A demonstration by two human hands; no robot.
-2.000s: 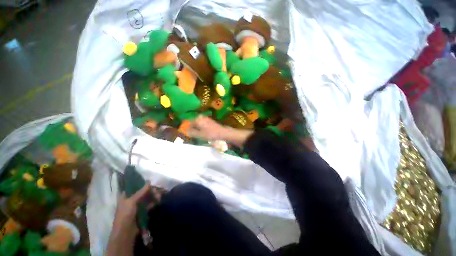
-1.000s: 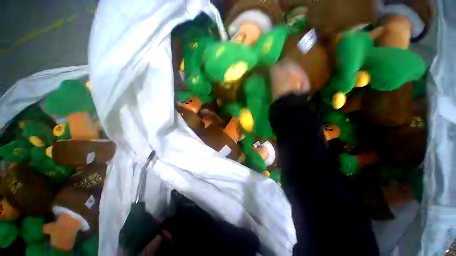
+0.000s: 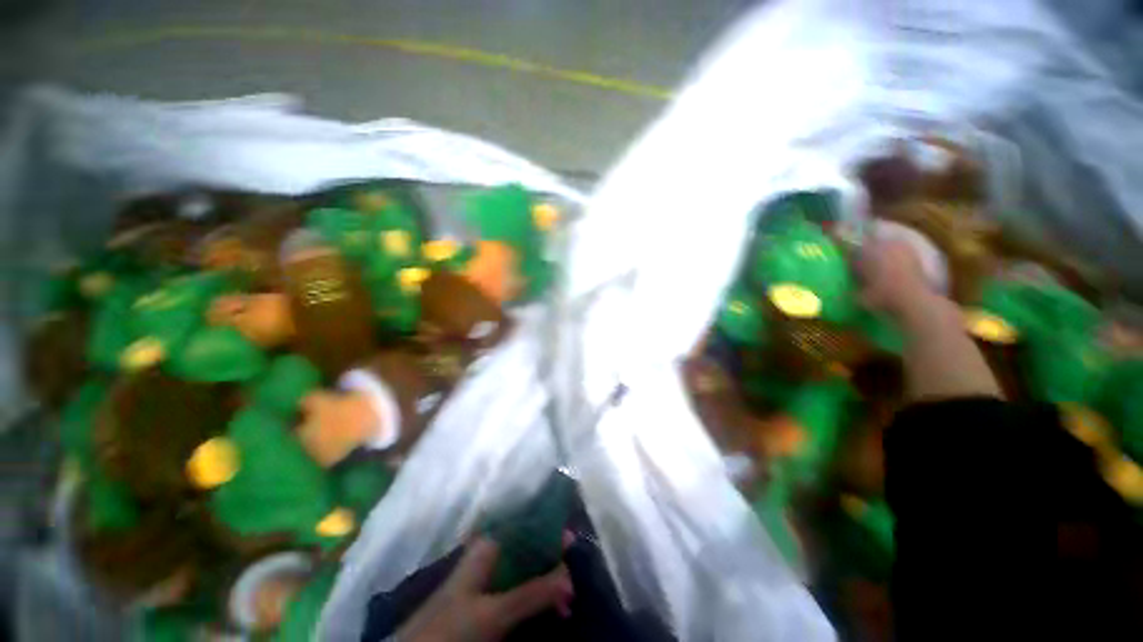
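Note:
The view is blurred. My right hand (image 3: 900, 282) reaches into the right white sack, among plush toys with brown bodies, orange parts and green lobes (image 3: 802, 266) with yellow discs. Its fingers touch the toys near a white ring, but blur hides whether they grip one. My left hand (image 3: 483, 612) is low in the middle, closed around a dark green hand tool (image 3: 529, 542), below the sack edges. More plush toys (image 3: 266, 470) fill the left white sack.
The left sack's rim (image 3: 313, 148) and the right sack's raised white wall (image 3: 677, 207) meet in the middle. Grey floor (image 3: 414, 94) with a curved yellow line (image 3: 501, 60) lies beyond.
The view has swung left, so the left sack shows more fully and the gold pieces have left the picture. My right hand now appears farther right. My left hand still holds the tool.

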